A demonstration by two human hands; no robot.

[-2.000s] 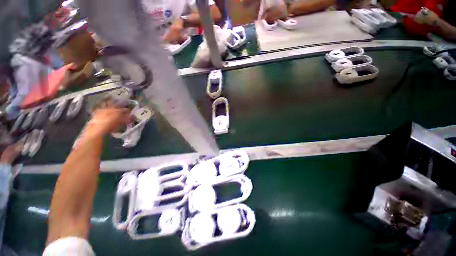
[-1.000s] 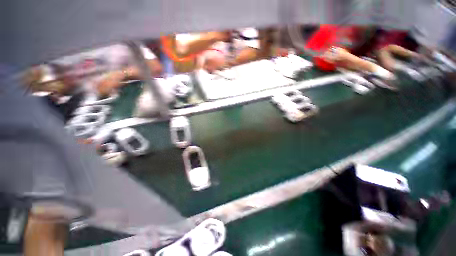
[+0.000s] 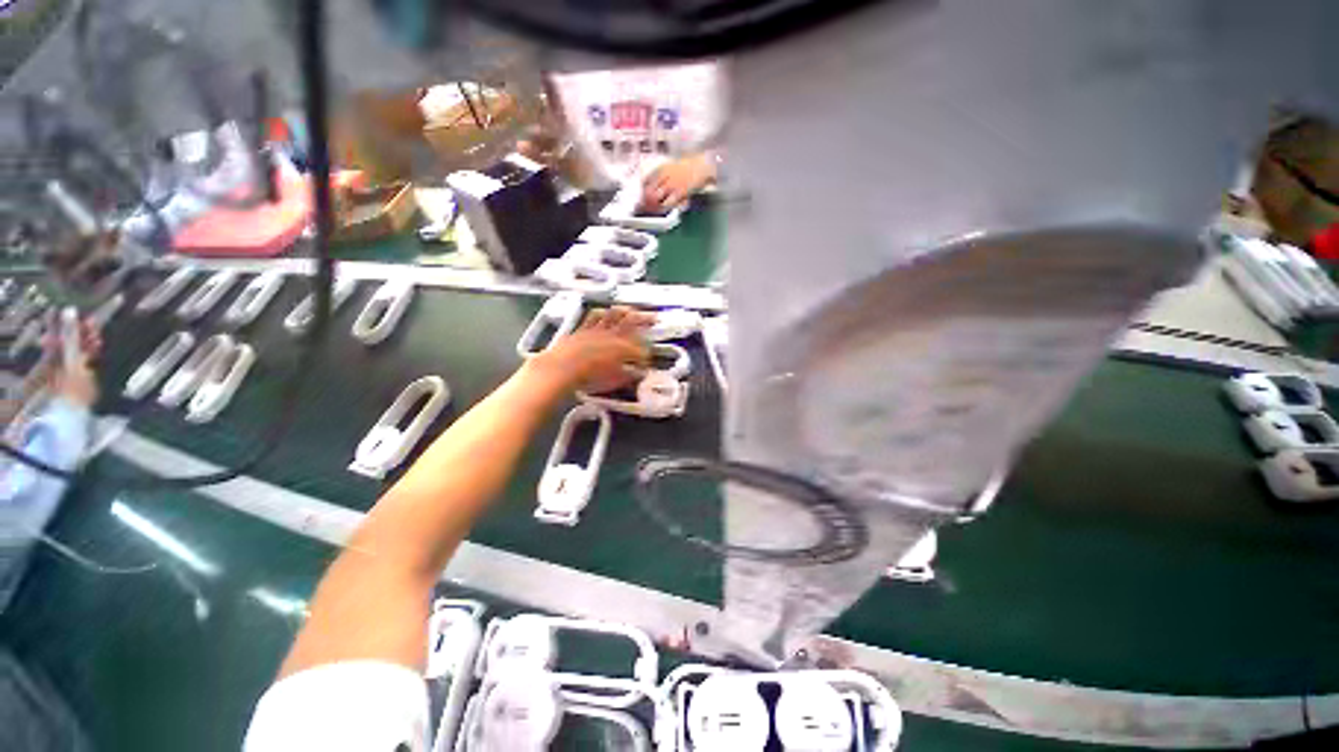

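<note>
My left hand (image 3: 599,356) is stretched out over the dark green conveyor belt, palm down, over a white plastic housing (image 3: 661,391) and another beside it. The fingers partly cover these housings, and I cannot tell if they grip one. Single housings lie nearby on the belt, one below the hand (image 3: 570,467) and one to its left (image 3: 400,426). Several housings lie close together on the near bench strip at the bottom edge, such as the one with two round discs (image 3: 774,713). My right hand is out of view.
A large grey post (image 3: 911,191) blocks the centre right, with a dark coiled ring (image 3: 756,507) on it. A pale metal rail (image 3: 514,570) divides belt and bench. More housings lie left and far right. A black box (image 3: 517,213) and a person's hand (image 3: 679,182) are across the belt.
The view has swung left, and the screw feeder has left the picture. My left forearm, mostly hidden one second ago, now shows fully with the hand over the belt.
</note>
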